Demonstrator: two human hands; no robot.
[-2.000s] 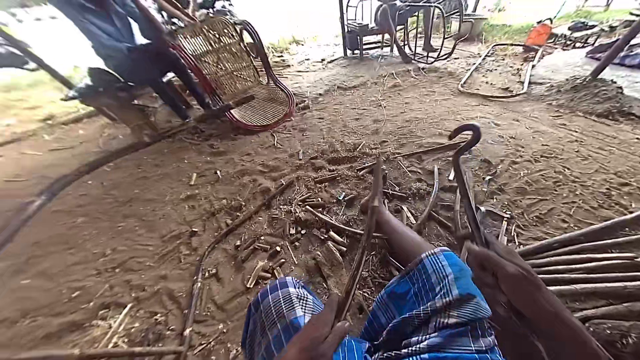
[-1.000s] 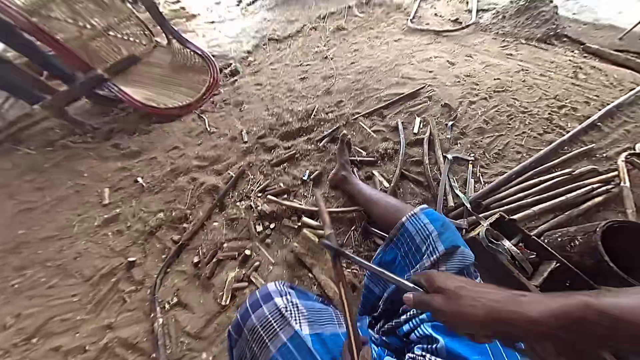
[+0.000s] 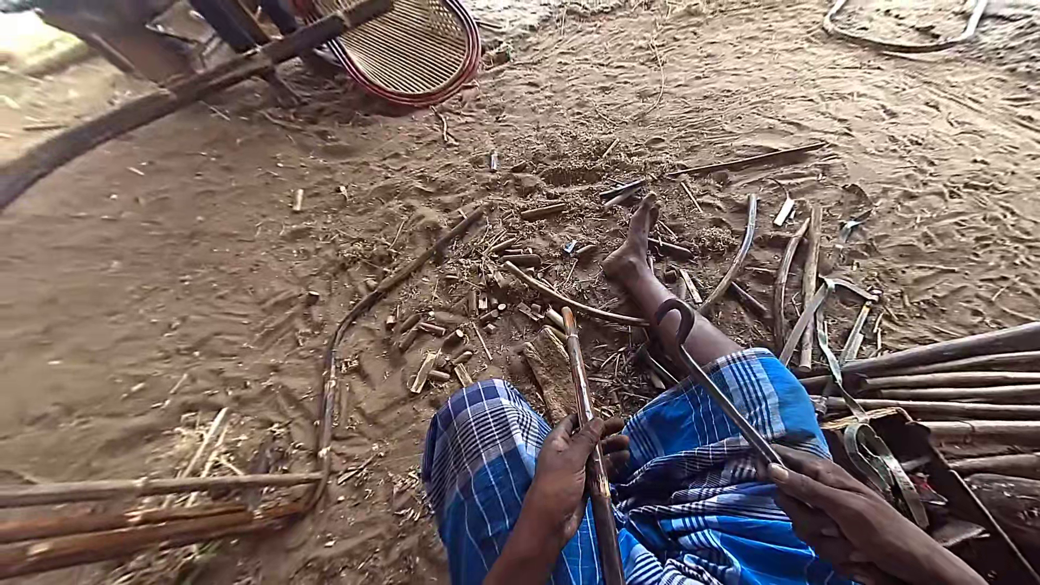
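Note:
A brown cane pole stands slanted over my lap, its upper end pointing away from me. My left hand is closed around it, above the blue checked cloth on my legs. In my right hand is a dark metal rod with a hooked end; the thumb lies along the shaft. The hook curls in front of my bare shin, to the right of the pole's tip and apart from it. The lower end of the pole runs out of view at the bottom.
Cut cane pieces litter the sandy ground around my foot. A long bent cane lies at left, near several poles. More poles and a box with metal strips are at right. A woven cane chair stands ahead, beside a person's legs.
A second ago the rod crossed the pole; now its hooked end is up and to the right, clear of the pole. My right hand has moved away from the pole. The view has shifted.

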